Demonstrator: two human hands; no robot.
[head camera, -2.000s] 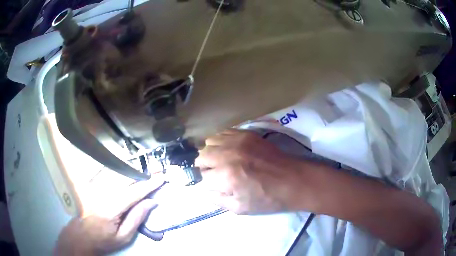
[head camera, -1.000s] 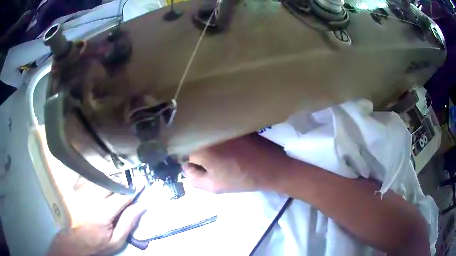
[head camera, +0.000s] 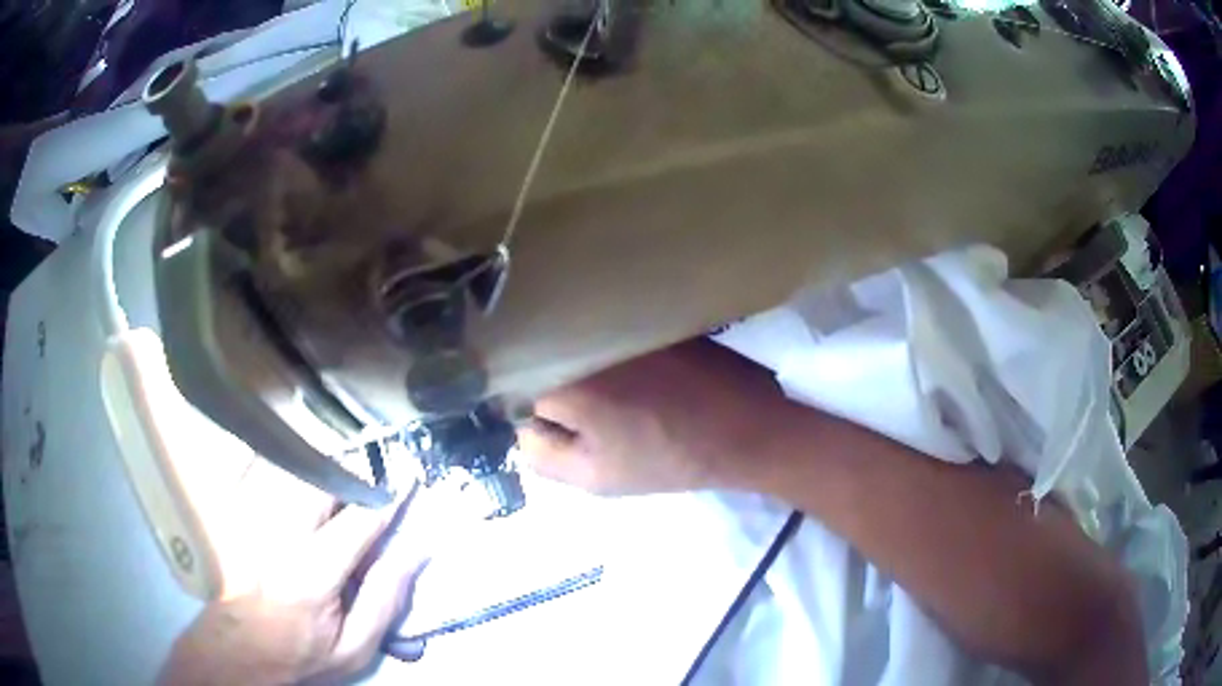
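Note:
White fabric (head camera: 938, 349) lies under the sewing machine head (head camera: 697, 201) and bunches at the right; near the needle it is overexposed. A short dark trim strip (head camera: 516, 600) lies on the bright cloth. The presser foot area (head camera: 469, 456) is a dark metal cluster under the head's left end. My left hand (head camera: 315, 590) lies on the cloth left of the needle, fingers at the foot, thumb apart; its hold is washed out by glare. My right hand (head camera: 643, 422) is just right of the presser foot, fingers curled, partly under the head; its fingertips are hidden.
A long white lamp or guard bar (head camera: 158, 462) stands left of the needle. Thread (head camera: 550, 127) slants down the head. A bobbin tray (head camera: 1139, 351) is at the right end. A straight dark bed seam (head camera: 744, 596) runs across the lower middle.
The view has shifted slightly. My right hand has moved from on the cloth toward the head beside the presser foot. The blue lettering is now almost hidden. My left hand stays left of the needle.

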